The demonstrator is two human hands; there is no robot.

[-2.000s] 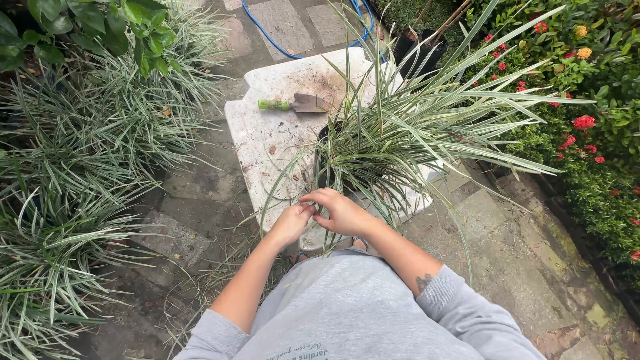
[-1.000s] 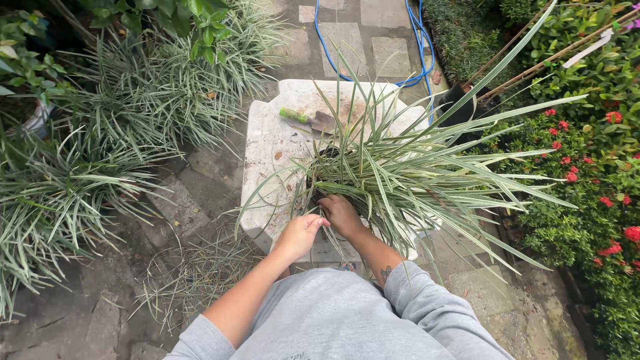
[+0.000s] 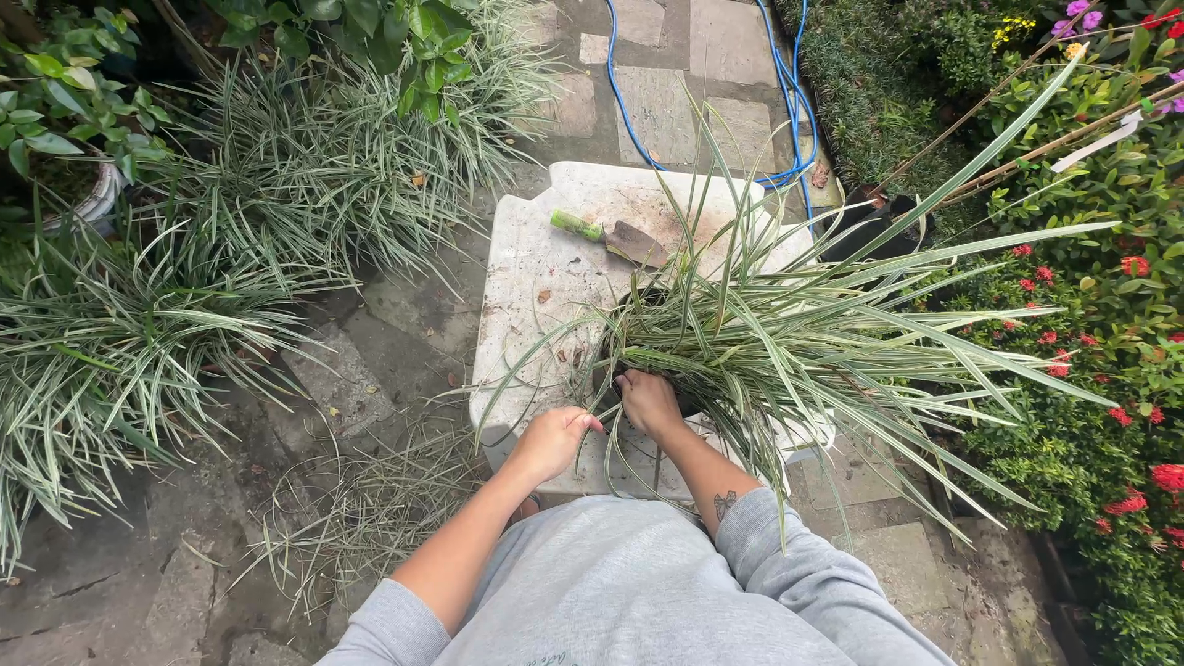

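Observation:
A variegated grass-like plant (image 3: 768, 333) with long green-and-white leaves leans right out of a dark pot (image 3: 606, 361) on a white plastic table (image 3: 518, 277). My right hand (image 3: 649, 402) reaches in at the base of the leaves by the pot's near side; its fingertips are partly hidden. Just left of it, my left hand (image 3: 555, 442) pinches a thin leaf between thumb and fingers. A hand trowel (image 3: 634, 243) with a green handle lies on the table beyond the pot.
Pulled leaves (image 3: 370, 509) lie heaped on the stone paving left of the table. A blue hose (image 3: 791, 92) runs behind it. Similar grassy plants (image 3: 305, 166) border the left, red-flowering shrubs (image 3: 1091, 370) the right.
My hands, together in front of the pot two seconds ago, are now apart, with the right one in at the plant's base. The view has shifted.

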